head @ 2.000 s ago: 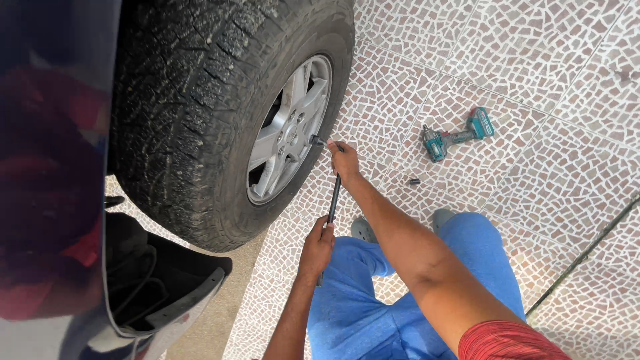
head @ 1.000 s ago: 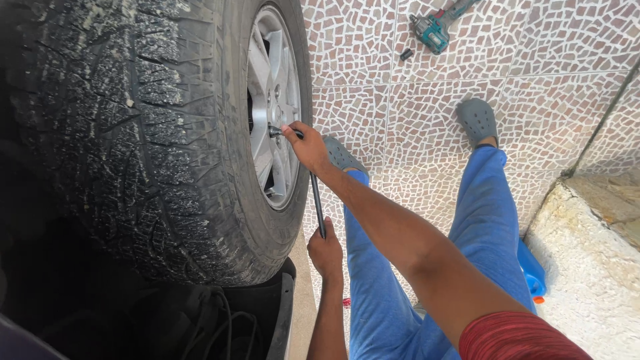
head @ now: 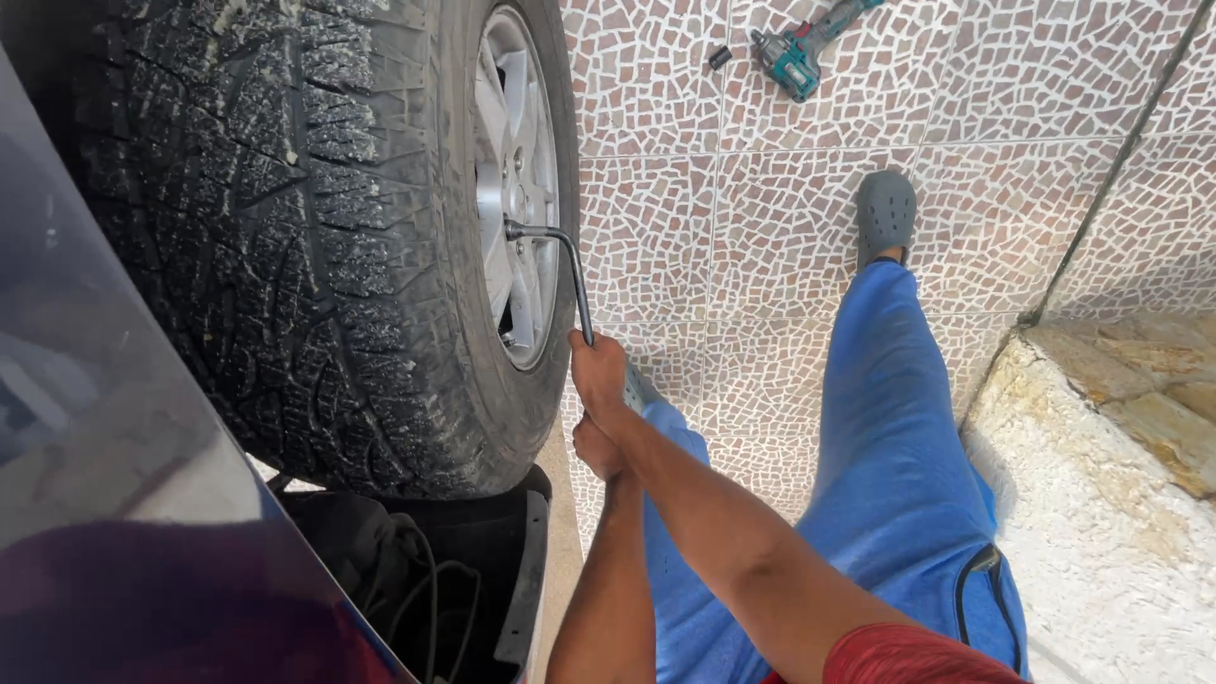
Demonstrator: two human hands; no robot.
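Note:
An L-shaped lug wrench (head: pixel 578 275) has its socket end at a lug position near the hub of the silver alloy wheel (head: pixel 494 180). My right hand (head: pixel 600 375) grips its shaft just below the bend's long straight part. Directly below, my left hand (head: pixel 598 448) is closed around the handle's lower end, partly hidden behind my right wrist. The large, dirty tire (head: pixel 332 218) surrounds the wheel and stays mounted at the car.
A teal cordless impact wrench (head: pixel 796 59) lies on the mosaic-tiled floor, with a black socket (head: pixel 720 57) beside it. The dark car body (head: pixel 142 456) fills the lower left. A rough white wall (head: pixel 1073 532) stands at the right. My clog-covered foot (head: pixel 887 214) is on the tiles.
My right hand has moved from the wrench's socket end down to its handle, close to my left hand. The view has shifted closer to the wheel.

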